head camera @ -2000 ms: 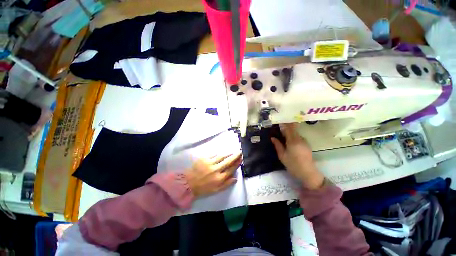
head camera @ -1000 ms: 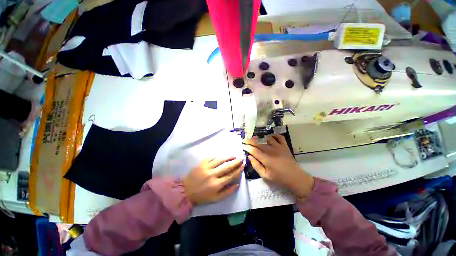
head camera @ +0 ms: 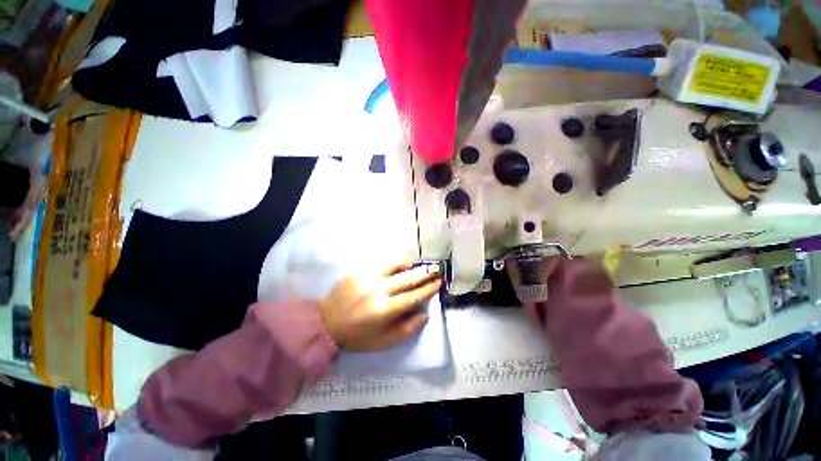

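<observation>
A large black panel lies on the white table, its right part covered by a white piece. My left hand rests flat on the white piece, fingertips beside the needle area. My right hand is under the sewing machine head, mostly hidden behind the tension assembly; what its fingers do cannot be seen. A strip of dark cloth shows under the head between my hands.
A pink holder stands before the machine head. Black pieces with white strips lie at the back left. Cardboard with orange tape is at the left. A small clear box of metal bits is at the right.
The view has moved closer to the machine. My right hand first moved in beside the needle, then shifted right and further under the head. My left hand stays on the white piece.
</observation>
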